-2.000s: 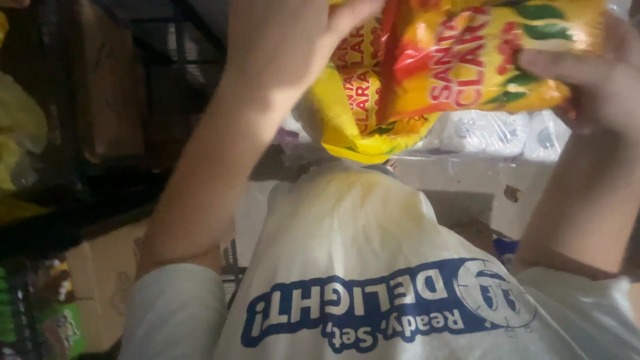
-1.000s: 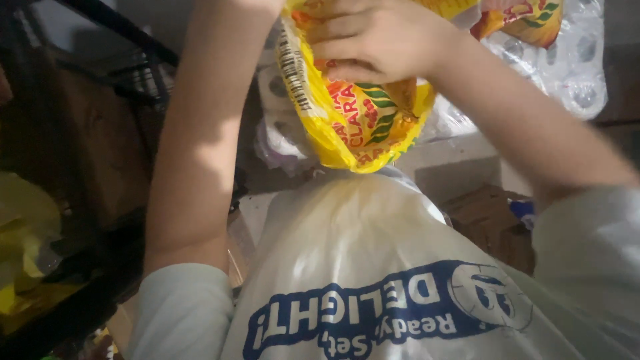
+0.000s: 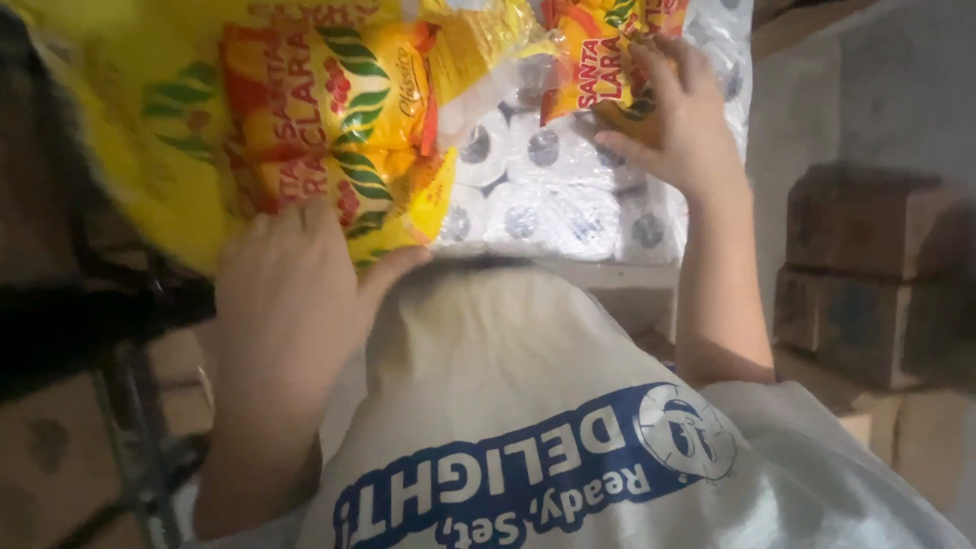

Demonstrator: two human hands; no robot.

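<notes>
At upper left lies a large yellow plastic bag (image 3: 152, 114) holding or backing several yellow and red Santa Clara coffee packets (image 3: 366, 99). My left hand (image 3: 297, 267) rests on the near edge of these packets, its thumb spread to the right; whether it grips one is hidden. My right hand (image 3: 679, 114) lies over another group of Santa Clara packets (image 3: 602, 69) at top right, fingers bent across their side. Those packets sit on a clear-wrapped pack of toilet paper rolls (image 3: 564, 206).
Stacked cardboard boxes (image 3: 854, 320) stand at the right. A dark metal frame (image 3: 137, 427) and more cardboard (image 3: 53, 450) are at the lower left. My printed light shirt (image 3: 503, 366) fills the lower middle.
My hands have moved apart; a second earlier my right hand was at the yellow bag. The view has shifted, showing more of the toilet paper pack and the boxes at right.
</notes>
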